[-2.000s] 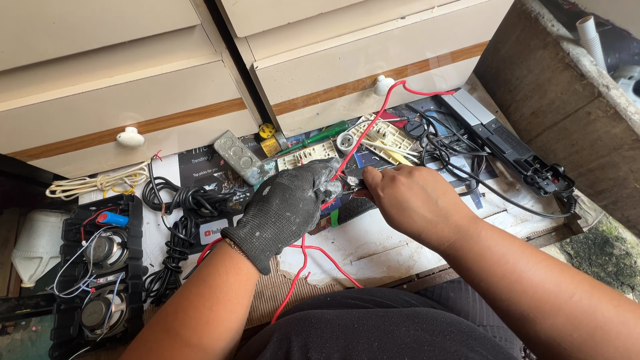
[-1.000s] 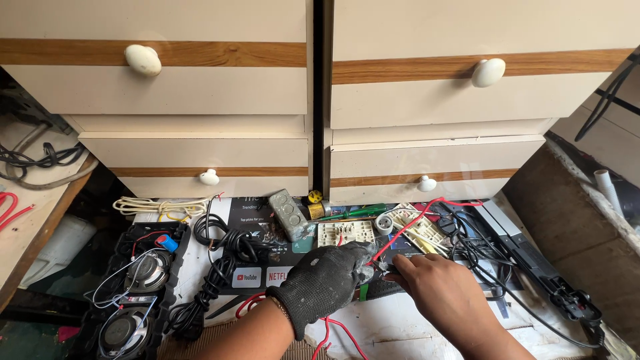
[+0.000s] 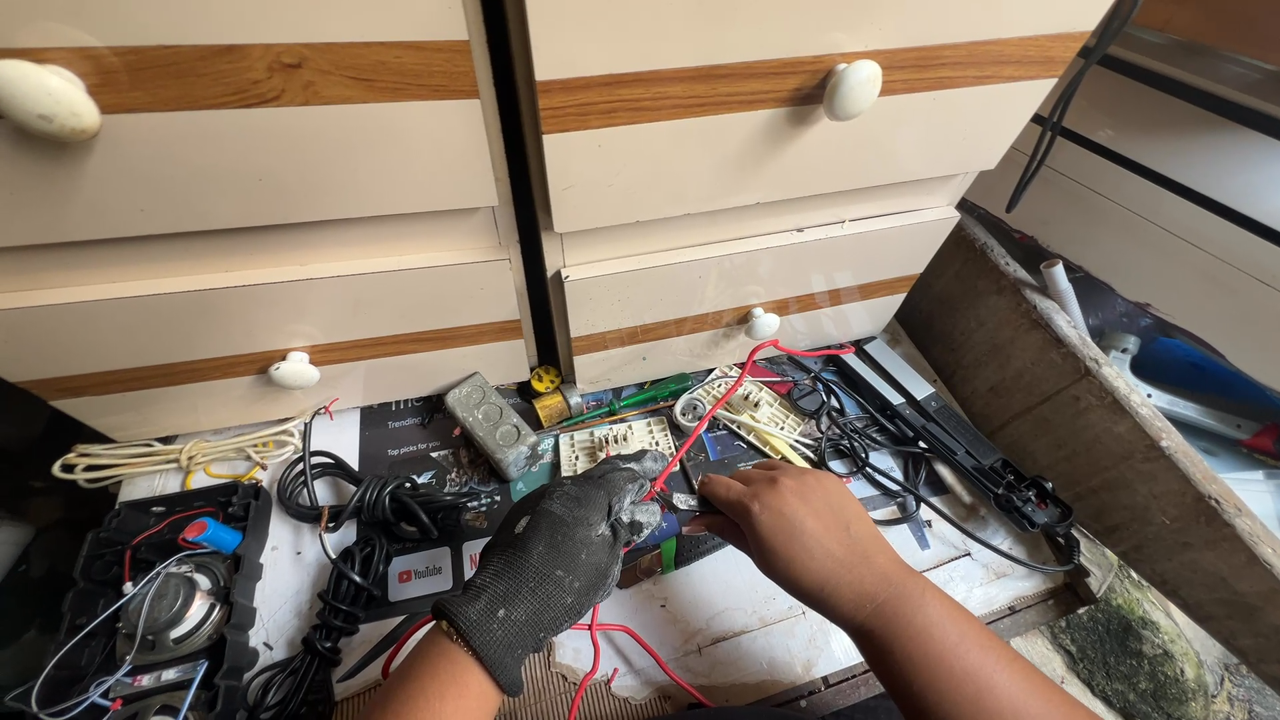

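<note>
My left hand (image 3: 565,550), in a dark knitted glove with pale smears, pinches a red insulated wire (image 3: 715,405). The wire rises from its fingertips toward the right drawers, and more red strands hang below the glove. Just right of it, my bare right hand (image 3: 790,525) grips a small metal tool (image 3: 688,501); its blade-like tip meets the wire by the gloved fingers, and its handle is hidden in my fist. Behind the hands lie an off-white plastic wiring plate (image 3: 618,442), a second such plate (image 3: 755,400) and a green-handled screwdriver (image 3: 655,392).
Beige drawers (image 3: 750,250) with white knobs stand behind. A metal utility box (image 3: 490,425), bundled black cable (image 3: 350,495) and cream cable (image 3: 185,458) lie left, beside a black housing with speakers (image 3: 175,610). Rightward are a long black and silver device (image 3: 930,420) and a concrete slab (image 3: 1100,420).
The view has tilted up to show more of the drawers. Both hands stay together at the red wire, the left still pinching it and the right close beside it.
</note>
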